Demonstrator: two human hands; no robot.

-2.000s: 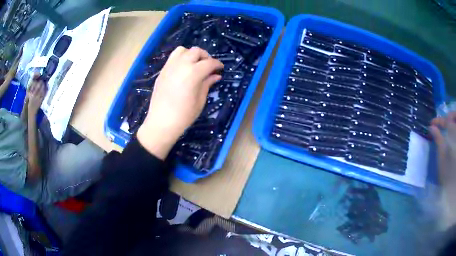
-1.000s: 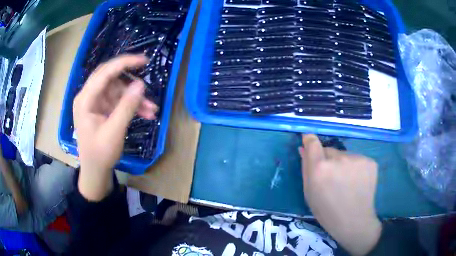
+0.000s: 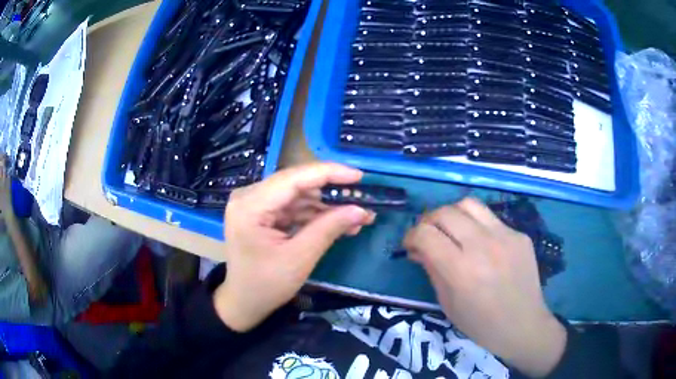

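Note:
My left hand (image 3: 285, 229) holds a slim black plastic housing (image 3: 363, 195) between thumb and fingers, just in front of the right tray. A row of small bright dots shows on the housing. My right hand (image 3: 482, 274) is just right of the housing, fingertips pinched together; a small dark piece (image 3: 399, 254) shows at the fingertips. A loose heap of tiny black inserts (image 3: 545, 240) lies on the green bench, partly behind my right hand. The loose-parts tray (image 3: 117, 159) holds jumbled black housings. The finished-parts tray (image 3: 474, 176) holds housings in neat columns.
A crinkled clear plastic bag (image 3: 652, 148) lies right of the trays. Tan cardboard (image 3: 96, 133) lies under the left tray. At far left, a white sheet (image 3: 65, 118) bears dark oval parts, with another person's arm (image 3: 22, 248) beside it.
My left hand has left the loose-parts tray and moved right with a housing in it. My right hand's fingertips have moved left from the insert heap towards the housing. The view has shifted slightly.

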